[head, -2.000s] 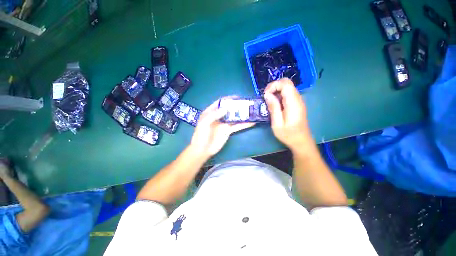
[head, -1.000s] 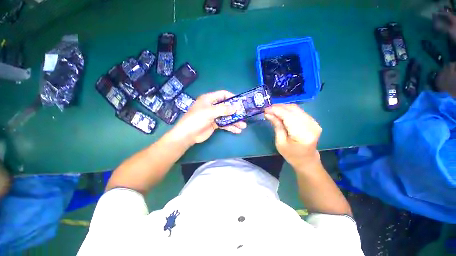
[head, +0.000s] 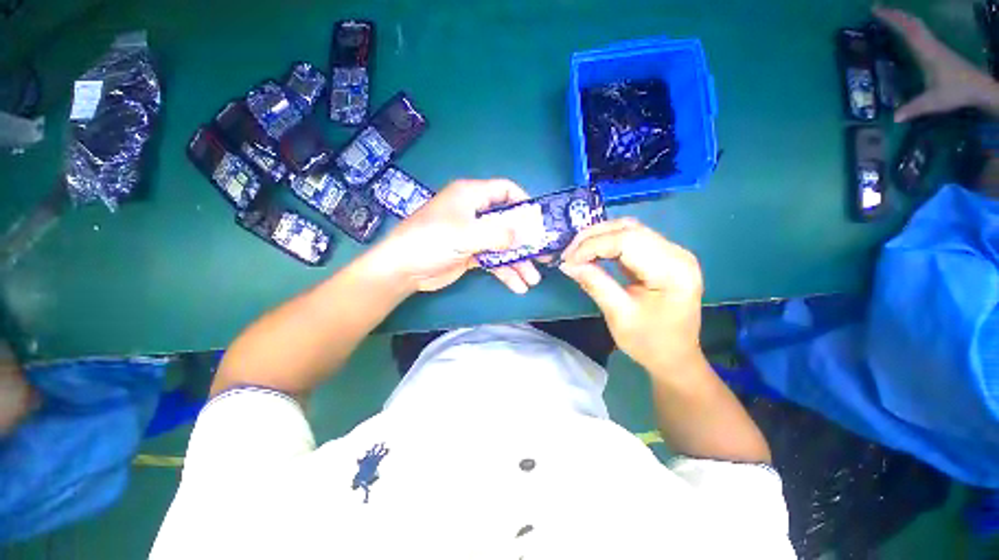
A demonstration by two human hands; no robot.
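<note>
A part-built phone (head: 537,226), black rimmed with silvery inner parts facing up, is held above the green bench. My left hand (head: 460,235) grips its left end, thumb on top and fingers beneath. My right hand (head: 641,273) is at the phone's lower right edge, thumb and index fingertips close together there. A small dark bit shows at those fingertips, but it is too small to tell what it is. The blue parts bin (head: 697,120), with dark small parts (head: 627,129) heaped inside, stands just beyond my right hand.
Waiting phones (head: 380,140) lie in a loose cluster left of my hands. A clear bag with dark contents (head: 113,123) lies far left. At the right, a neighbour's hand (head: 944,74) reaches over other phones (head: 869,173). Blue sleeves (head: 948,317) show at both sides.
My right fingertips have moved from the phone's right end to its lower edge. The view has shifted, so bench objects sit higher. A neighbour's hand has come over the phones at right.
</note>
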